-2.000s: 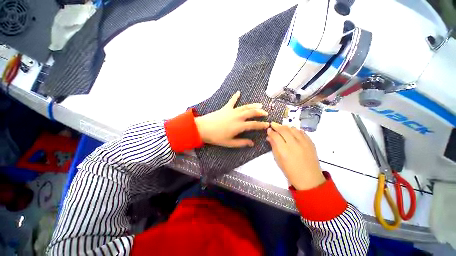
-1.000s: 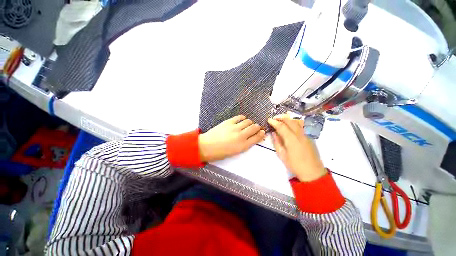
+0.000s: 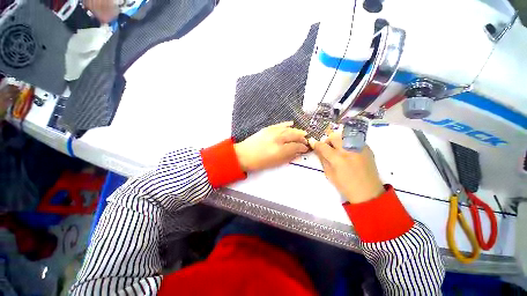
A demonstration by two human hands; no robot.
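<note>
A dark grey checked fabric panel (image 3: 268,95) lies on the white table, its right part under the head of the sewing machine (image 3: 370,69). My left hand (image 3: 273,147) rests at the panel's lower edge, its fingertips at the cloth near the presser foot (image 3: 321,118). My right hand (image 3: 348,169) is just right of it, thumb and index finger at the same cloth edge. The fingertips of both hands nearly meet. The needle is too small to make out.
Shears (image 3: 456,199) with yellow and red handles lie right, beside a small checked piece (image 3: 466,166). Long checked pieces (image 3: 95,95) lie upper left, near another person's hand (image 3: 103,8). A measuring strip (image 3: 277,217) runs along the table's front edge.
The panel has turned and shifted up under the machine, off the table's front edge. My left hand has moved from lying spread on the cloth to its lower edge. Another person's hand has appeared upper left.
</note>
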